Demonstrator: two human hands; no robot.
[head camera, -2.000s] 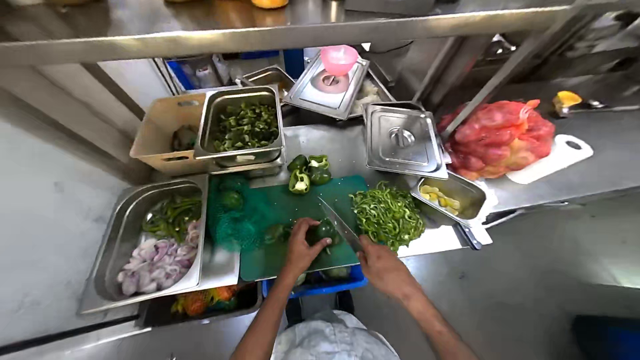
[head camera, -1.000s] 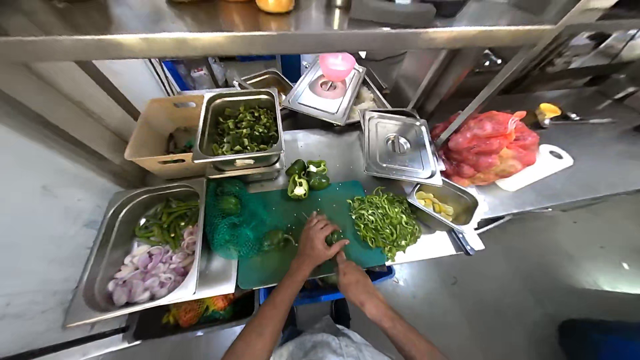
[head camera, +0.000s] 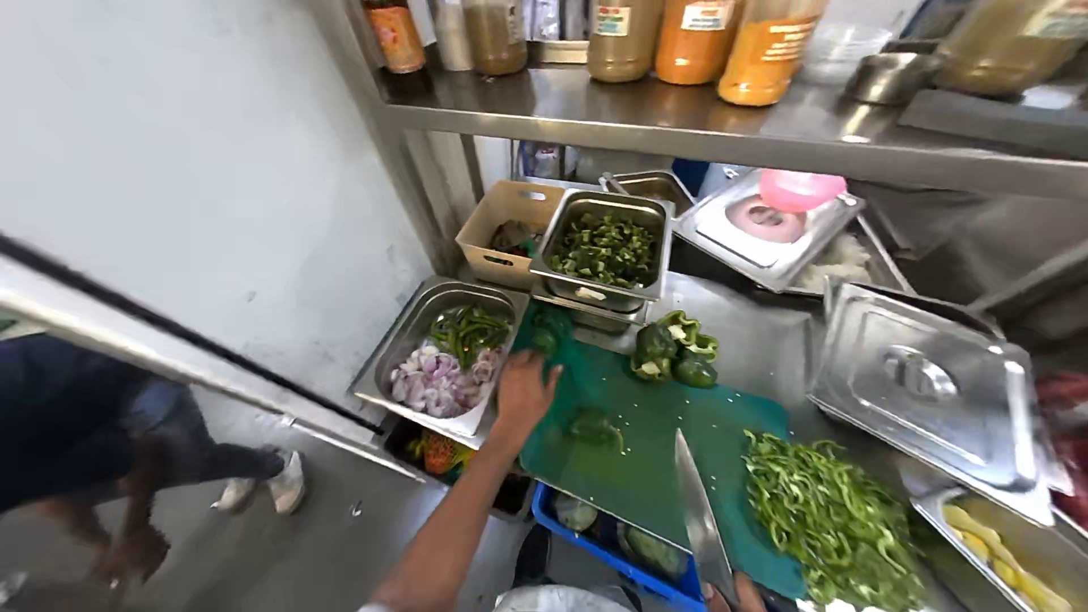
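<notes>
My left hand (head camera: 524, 393) is at the left edge of the green cutting board (head camera: 646, 467), on or beside the green mesh bag (head camera: 557, 353); whether its fingers hold the mesh is blurred. At the bottom edge my right hand (head camera: 735, 595) grips a kitchen knife (head camera: 701, 510), its blade pointing up across the board. A pile of sliced green peppers (head camera: 829, 518) lies at the board's right. One dark green pepper (head camera: 592, 425) rests on the board, and cut green peppers (head camera: 676, 348) sit at its far edge.
A steel pan of sliced onions and green chilies (head camera: 438, 382) stands left, a steel pan of chopped greens (head camera: 608, 251) behind. Right are a steel lid (head camera: 926, 382) and a pan of yellow pieces (head camera: 994, 552). A shelf (head camera: 680, 136) crosses above. Beyond the wall edge, a person (head camera: 93, 433) stands left.
My left hand has left the middle of the board and moved left to the mesh bag. The knife has moved nearer the board's front edge. The view has swung left.
</notes>
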